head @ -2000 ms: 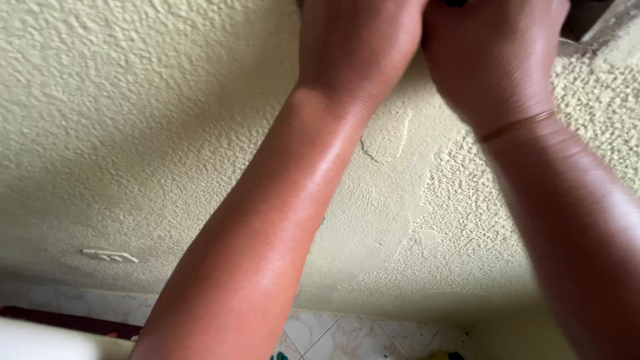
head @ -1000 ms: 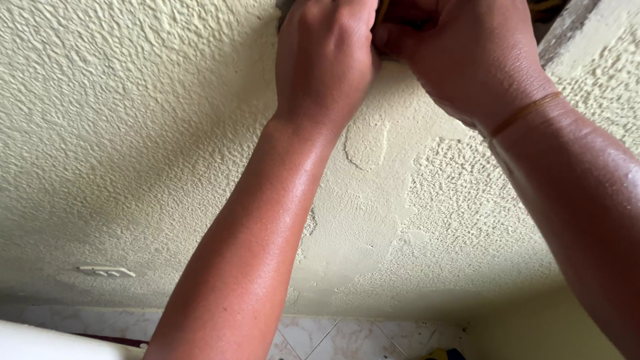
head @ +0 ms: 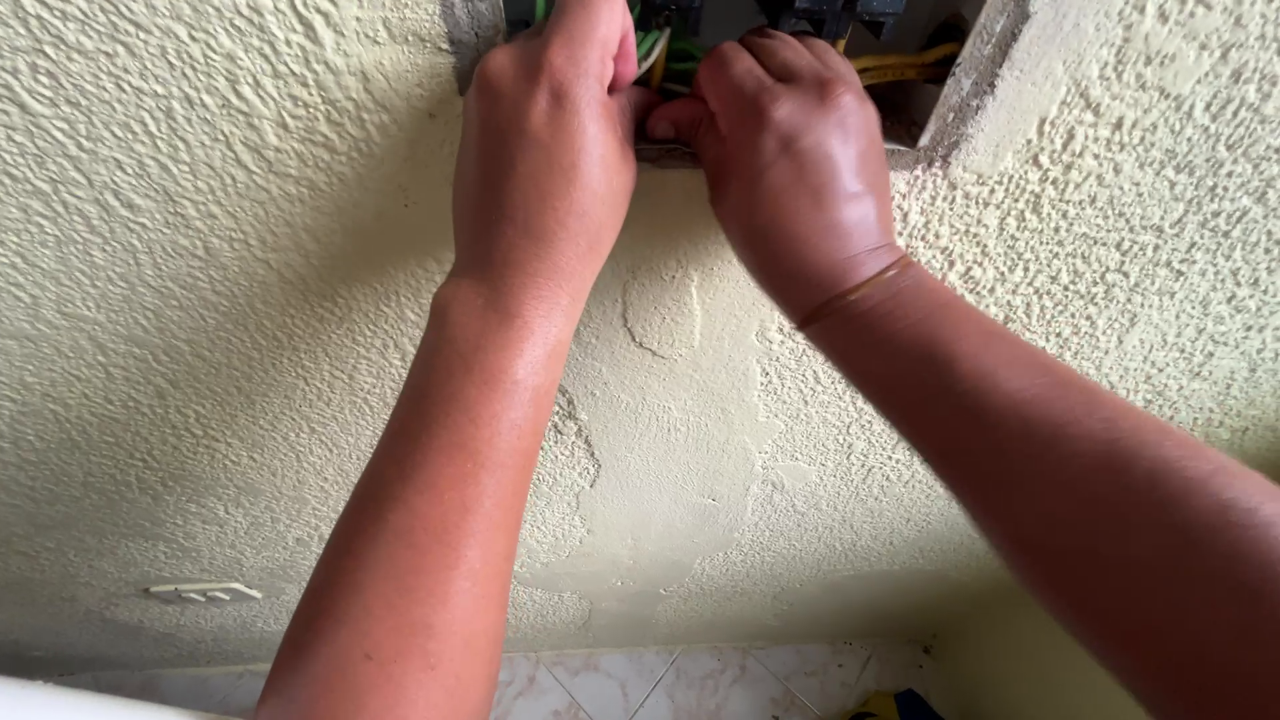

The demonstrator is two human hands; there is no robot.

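Both hands reach into the lower part of a recessed electrical box [head: 935, 110] in the wall, at the top of the view. My left hand [head: 550, 150] has its fingers curled at the box's lower left, its fingertips mostly hidden. My right hand [head: 795, 150], with a thin band at the wrist, is bent over the bottom edge, its thumb close to the left hand's fingers. Green and white wires [head: 655, 50] show between the hands. Yellow wires [head: 905, 68] run to the right side of the box. Black breakers [head: 835, 15] sit above. Whether either hand grips a wire is hidden.
Rough cream plaster wall [head: 200, 300] surrounds the box, with a smoother patch [head: 670, 430] below it. A white wall outlet [head: 205, 592] is low on the left. Tiled floor [head: 660, 685] runs along the bottom, with a yellow and dark object [head: 890, 705] on it. A white edge [head: 90, 712] crosses the lower left.
The view has shifted so that more of the box, the wires and the breakers shows. Both hands remain close together at the box, and the right hand's thumb has come into sight.
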